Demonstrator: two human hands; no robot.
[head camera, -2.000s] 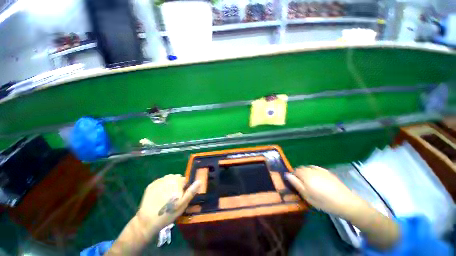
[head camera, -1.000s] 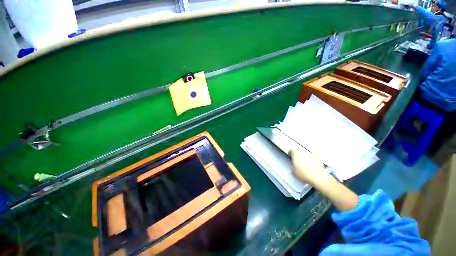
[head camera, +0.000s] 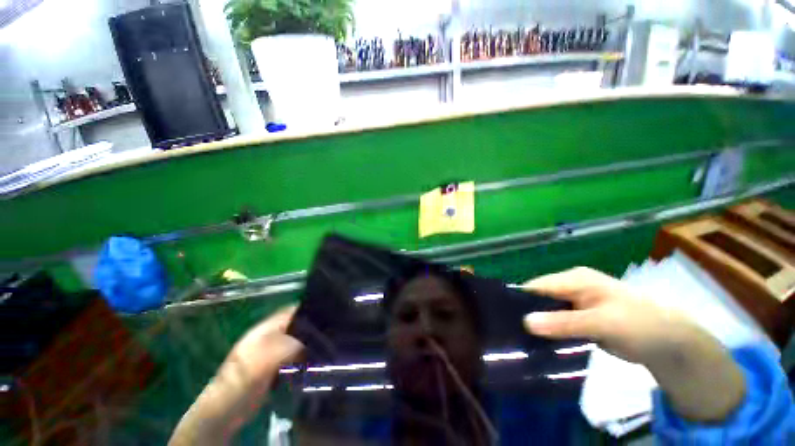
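Note:
A glossy black panel (head camera: 349, 322) is held tilted in front of me, reflecting lights and a person. My left hand (head camera: 253, 370), blurred, grips its left edge. My right hand (head camera: 610, 318) grips its upper right edge, thumb and fingers on either side. The panel hides nearly all of the wooden housing; only a small orange-brown bit shows just above the panel's top edge.
White sheets (head camera: 676, 296) lie stacked at right, beside slotted wooden housings (head camera: 728, 253). At left are a blue plastic bag (head camera: 129, 274) and a brown housing (head camera: 78, 375) with black units on it. A yellow card (head camera: 446, 211) hangs on the green backboard's rail.
My right hand has left the white stack and come back to the centre. The black panel is now up in both hands over the housing. My view has turned back left.

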